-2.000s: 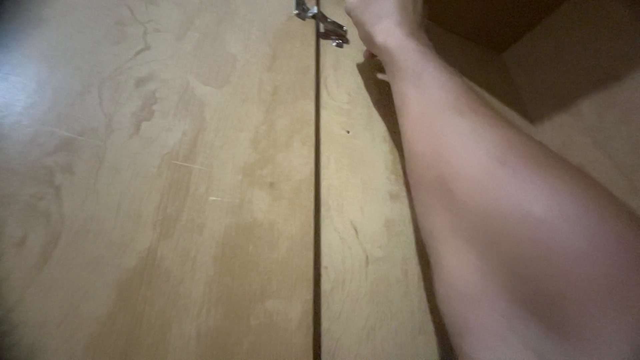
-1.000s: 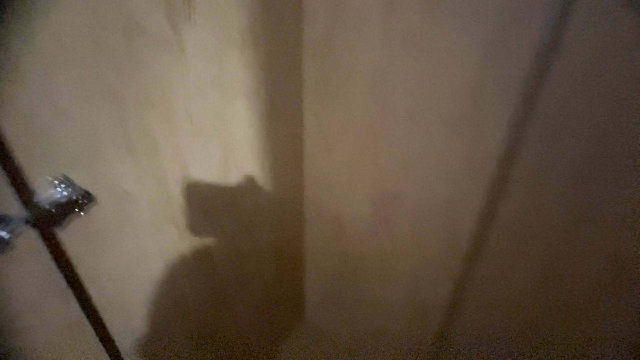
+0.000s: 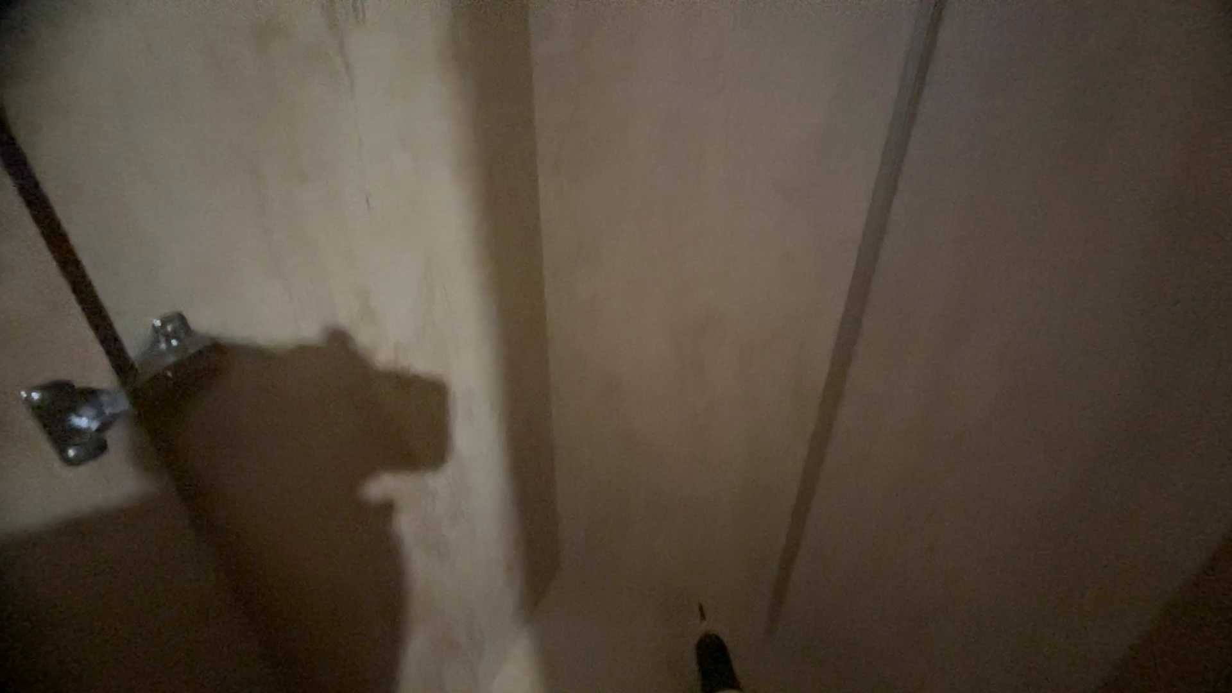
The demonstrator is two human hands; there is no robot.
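Note:
Neither my left hand nor my right hand is in view. At the bottom edge, the dark tip of a tool (image 3: 715,662) points upward, with a thin bit or point (image 3: 702,611) just beyond it; whatever holds it is hidden below the frame. At the left, a shiny metal cabinet hinge (image 3: 87,416) spans the dark gap between two pale plywood panels (image 3: 414,241). A shadow of a head and a boxy shape falls across the panel and part of the hinge.
The wood panel's edge (image 3: 515,289) runs down the middle. Beyond it lies a dim wooden inner surface (image 3: 693,318), crossed by a long slanting groove or strip (image 3: 857,298). A darker area fills the lower right corner.
The forearm and hand seen near the hinge two seconds ago are out of view. A dark tool tip has come in at the bottom. The view has swung strongly toward the cabinet interior.

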